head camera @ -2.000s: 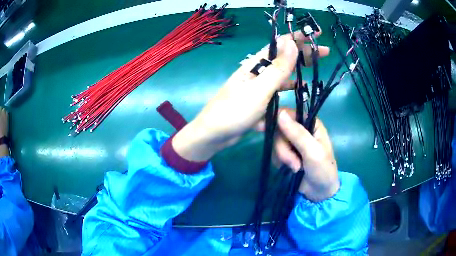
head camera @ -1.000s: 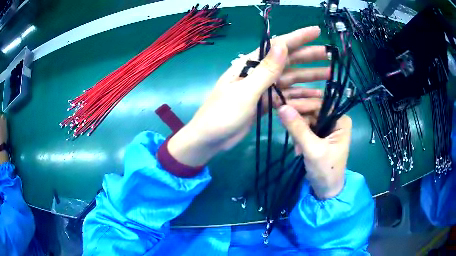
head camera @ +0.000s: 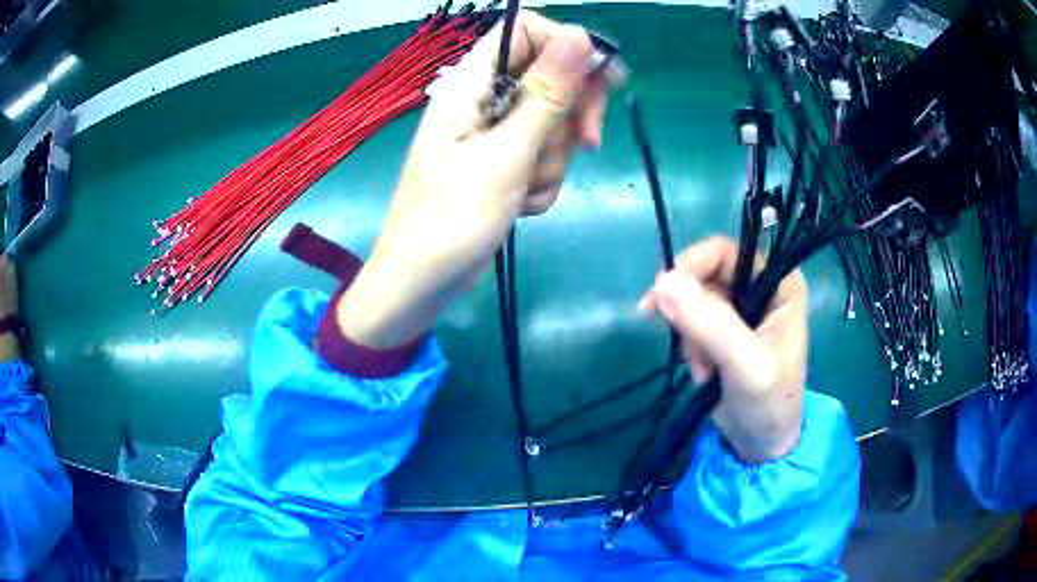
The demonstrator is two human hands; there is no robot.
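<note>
My right hand (head camera: pixel 745 341) holds a bunch of black cables (head camera: pixel 671 426) at mid-length; their black connectors (head camera: pixel 751 127) fan out above it and the small silvery ends hang toward the bench edge. My left hand (head camera: pixel 483 171), with a dark red wrist strap (head camera: pixel 362 341), is closed on a few black cables hanging down below it. The fingertips of my left hand are blurred near a dark connector (head camera: pixel 603 48). One black cable (head camera: pixel 652 171) rises from my right hand toward the upper middle.
A fanned bundle of red cables (head camera: pixel 307 154) lies at upper left. A grey bin (head camera: pixel 57 182) stands far left. More black cables (head camera: pixel 904 330) and a black housing (head camera: pixel 910 159) are at right. Blue sleeves of other people show at both edges. A clear plastic bag (head camera: pixel 159 464) is at lower left.
My left hand has moved up and left, away from my right hand, taking a few black cables with it. My right hand has shifted slightly right with its bunch.
</note>
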